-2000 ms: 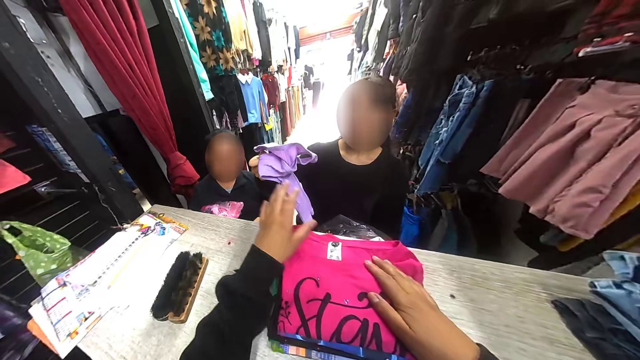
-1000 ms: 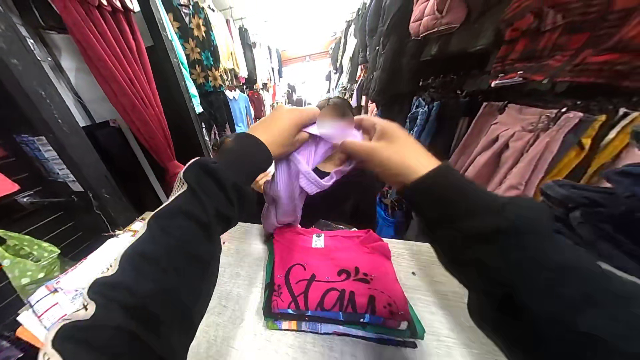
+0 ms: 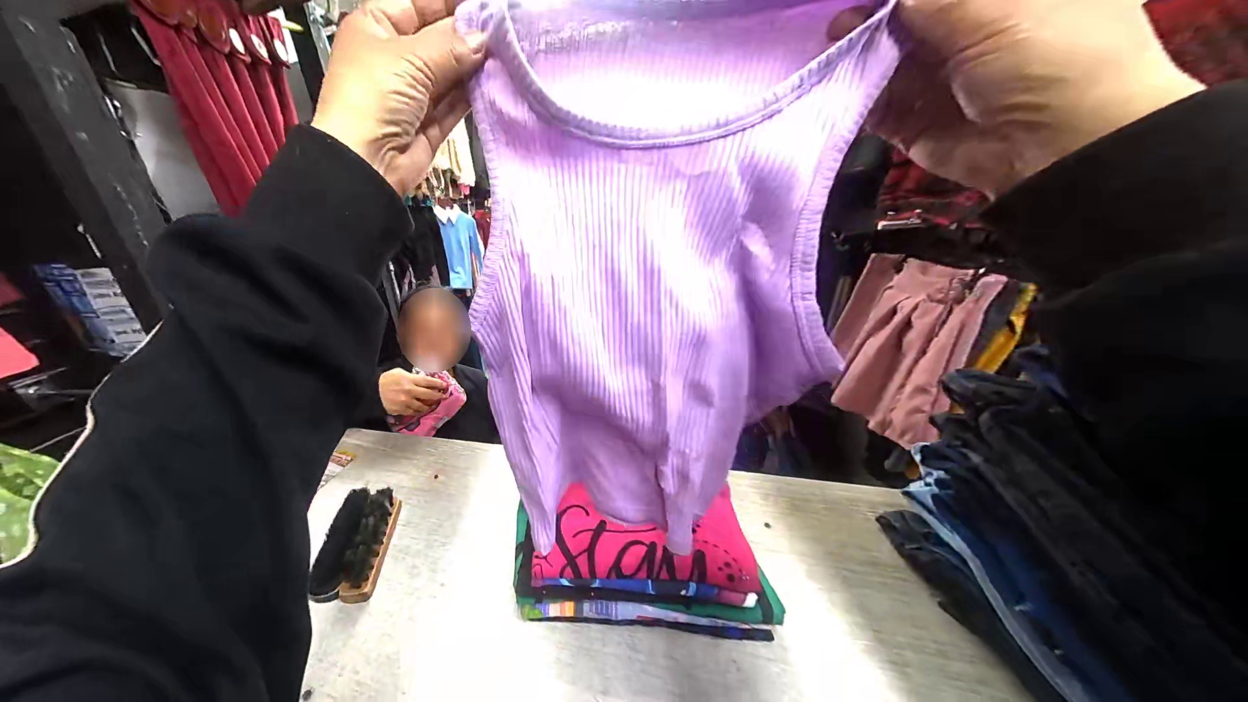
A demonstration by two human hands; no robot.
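A ribbed lilac sleeveless top (image 3: 634, 292) hangs spread between my two raised hands. My left hand (image 3: 400, 88) pinches its left shoulder strap; my right hand (image 3: 1014, 78), partly cut off by the frame's top edge, grips the right strap, its fingertips mostly hidden behind the cloth. The hem dangles in front of a folded pink T-shirt (image 3: 726, 546) with black lettering, which lies on a stack of folded garments (image 3: 648, 616) on the counter. Whether the hem touches the shirt I cannot tell.
The pale wood-grain counter (image 3: 448, 624) carries a wooden-backed brush (image 3: 366, 546) with black bristles at left and a pile of folded jeans (image 3: 985, 546) at right. Across it a person (image 3: 434, 341) holds something pink. Pink skirts (image 3: 912, 341) hang at the right; a red curtain (image 3: 219, 107) hangs left.
My hands have gone from the counter and the pink shirt up to the lilac top, which was bunched beyond the stack two seconds ago. It now hangs spread out, nearer to me.
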